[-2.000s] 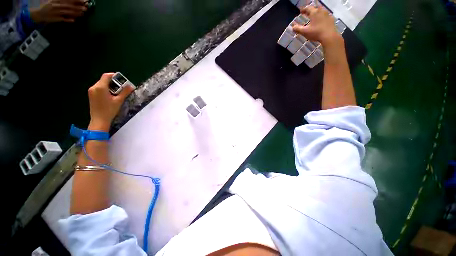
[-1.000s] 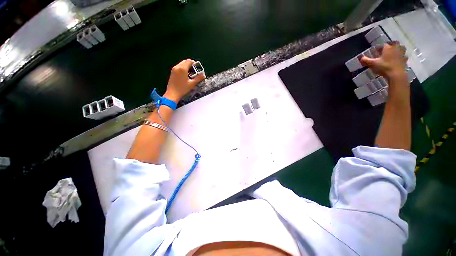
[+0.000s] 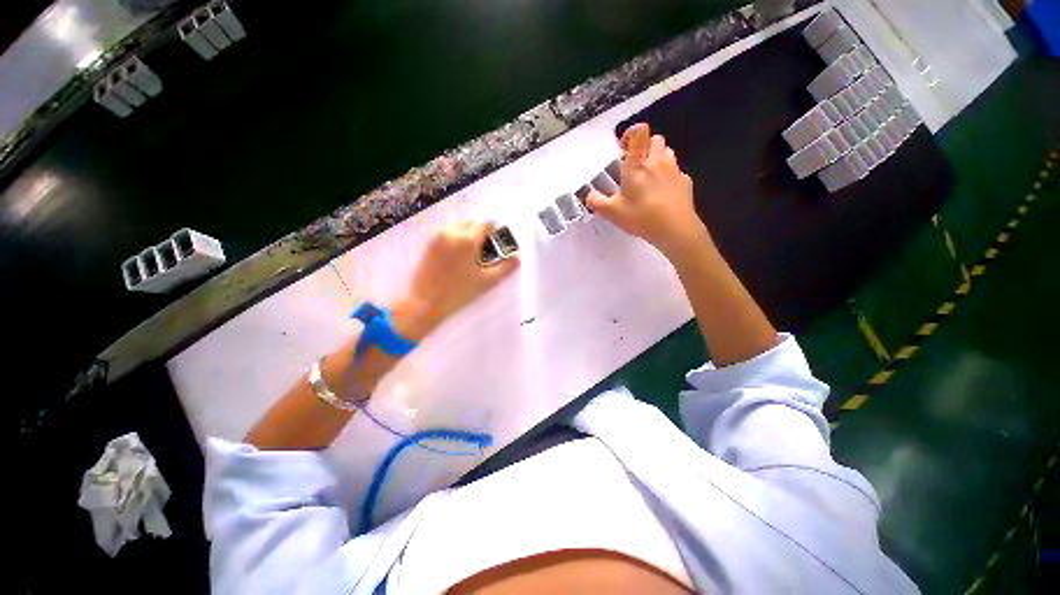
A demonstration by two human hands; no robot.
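Observation:
My left hand (image 3: pixel 456 270) holds filled housings (image 3: pixel 498 245), white boxes with dark insides, over the white board (image 3: pixel 465 349). A blue wrist strap is on my left wrist. My right hand (image 3: pixel 651 192) grips housings (image 3: pixel 606 179) at the board's upper right, by the black mat's edge. Two pale empty housings (image 3: pixel 560 214) stand on the board between my hands. My right fingers partly hide the housings they hold.
A stacked block of housings (image 3: pixel 854 116) stands on the black mat (image 3: pixel 767 221) at the right. Groups of housings (image 3: pixel 174 260) lie on the dark green conveyor (image 3: pixel 384 105). A crumpled white bundle (image 3: pixel 126 494) lies at far left. A coiled blue cord (image 3: pixel 401 456) crosses the board.
My right hand has come from the stacked block to the white board with housings in it. My left hand has moved from the conveyor's edge onto the board, still holding its housings.

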